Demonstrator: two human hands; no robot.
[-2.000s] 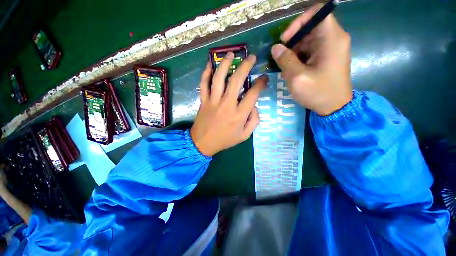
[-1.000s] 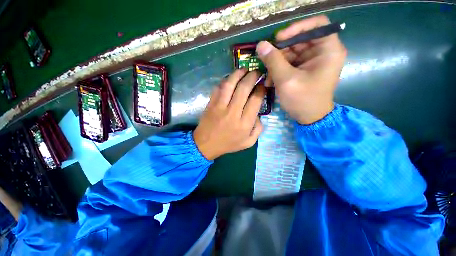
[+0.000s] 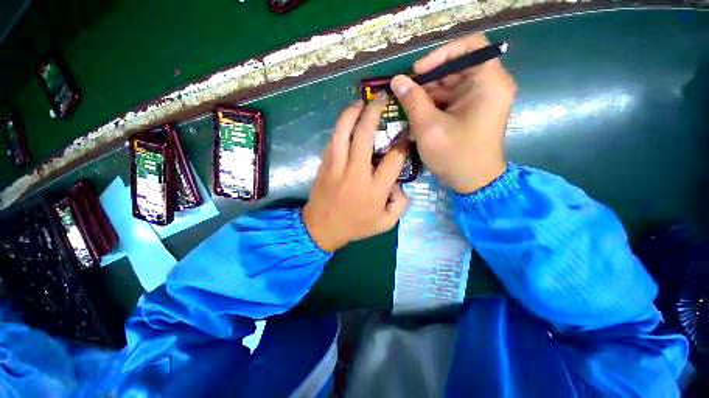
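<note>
A phone unit (image 3: 391, 136) with a dark red frame and green board lies in front of me, over the top end of a pale sticker sheet (image 3: 432, 260). My left hand (image 3: 354, 183) is on the unit, its fingers spread over the left side and lower part. My right hand (image 3: 459, 116) holds a black pen-like tool (image 3: 462, 64) over the unit's upper right. The tool's tip is hidden behind the fingers. Whether an adhesive piece is at the tip cannot be told.
At left stand another phone unit (image 3: 239, 154), two overlapping units (image 3: 151, 179) on pale-blue paper (image 3: 148, 254), more units (image 3: 76, 229) and a black parts tray (image 3: 47, 280). Units (image 3: 58, 87) lie beyond the worn whitish edge strip (image 3: 288, 56). A fan (image 3: 691, 309) is at right.
The phone unit and my left hand have shifted right, over the sheet's top. My right hand has moved from above the sheet to the unit. Another unit shows at the top edge.
</note>
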